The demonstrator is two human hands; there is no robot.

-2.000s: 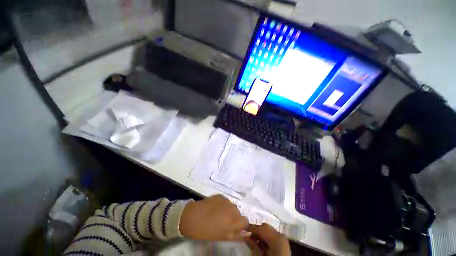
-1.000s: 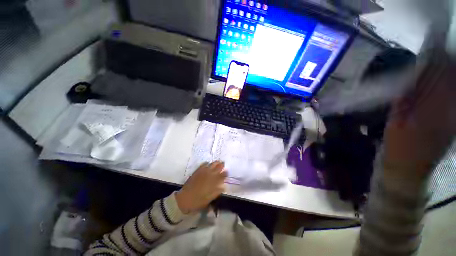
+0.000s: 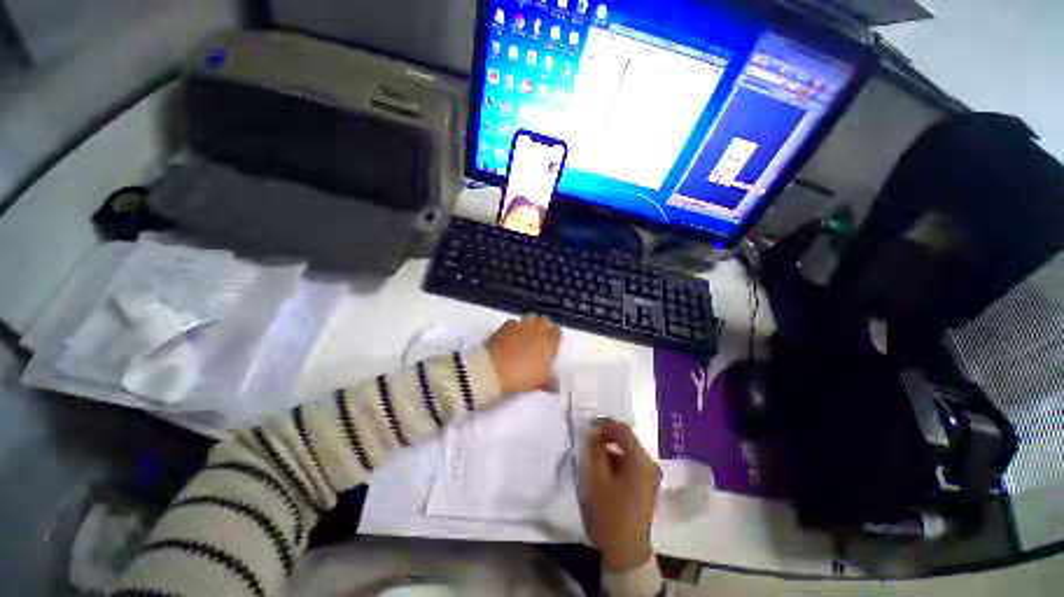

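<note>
A narrow white paper slip (image 3: 600, 390) with faint print lies over white printed sheets (image 3: 499, 466) in front of the keyboard. My left hand (image 3: 525, 353) rests on the papers at the slip's upper left, fingers curled; whether it grips anything is hidden. My right hand (image 3: 624, 480) is at the slip's lower part, thumb and fingers drawn together on it. A pale curled paper end (image 3: 686, 487) shows right of my right hand.
A lit phone (image 3: 532, 184) leans on the monitor (image 3: 653, 111) behind the keyboard (image 3: 572, 280). A purple mouse pad (image 3: 688, 402), mouse (image 3: 747, 397) and black bag (image 3: 858, 432) are right. A printer (image 3: 315, 140), black ring (image 3: 126, 213) and loose paper stack (image 3: 233, 292) are left.
My right hand has come down from the raised, blurred position at the right onto the slip. My left hand has moved forward over the sheets towards the keyboard. The sheets now extend nearer the desk's front edge.
</note>
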